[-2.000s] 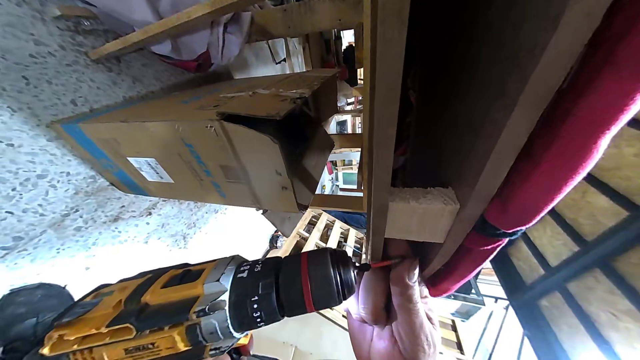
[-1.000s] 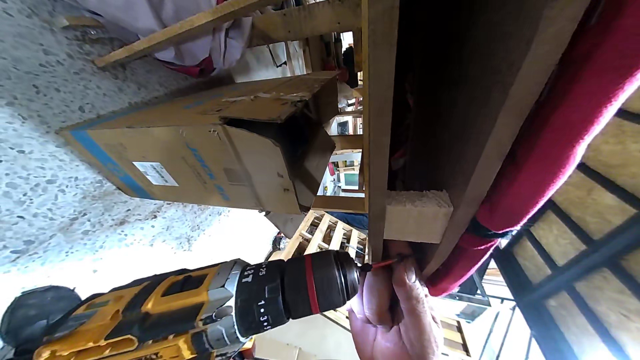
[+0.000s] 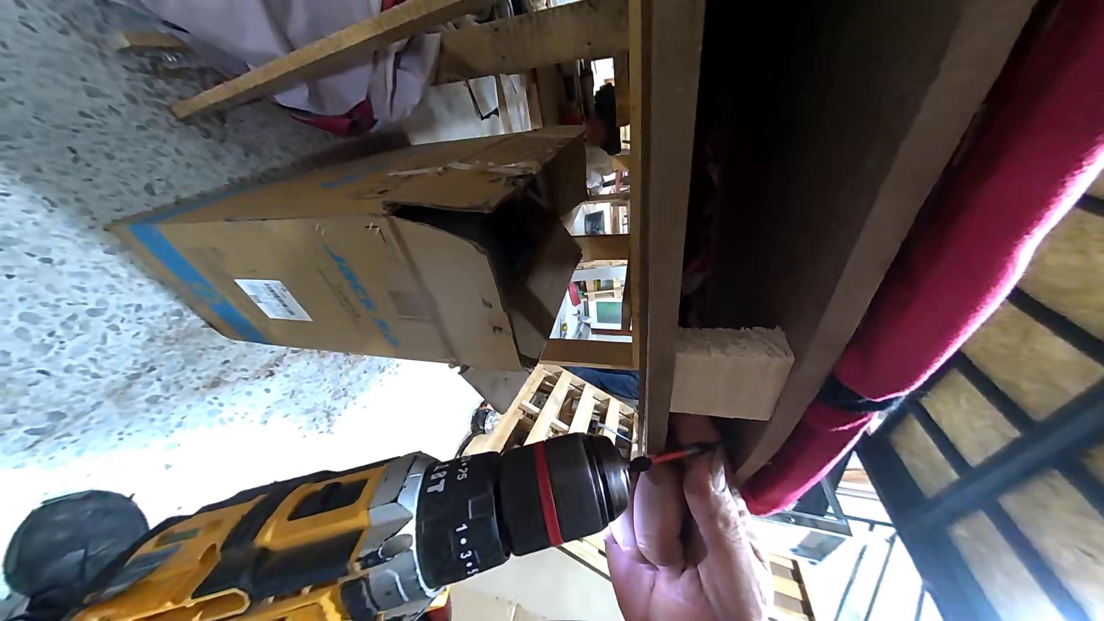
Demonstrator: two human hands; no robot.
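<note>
A yellow and black DeWalt cordless drill [image 3: 345,526] enters from the lower left, its black chuck pointing right. A thin red driver bit [image 3: 677,455] extends from the chuck. My right hand [image 3: 690,535] pinches around the bit's far end; whether a screw sits there is hidden. Just above the fingertips, a pale wooden block [image 3: 733,375] is lodged between a narrow wooden rail [image 3: 668,216] and a wide dark wooden board [image 3: 888,172]. My left hand is out of view, and the drill's grip is cut off by the frame.
An open cardboard box [image 3: 336,285] lies left of the rail on the speckled floor [image 3: 60,259]. A wooden slat [image 3: 319,60] slants above it near draped cloth [image 3: 285,34]. A red padded roll [image 3: 966,285] runs along the board's right side. Slatted pallets [image 3: 561,410] stand beyond.
</note>
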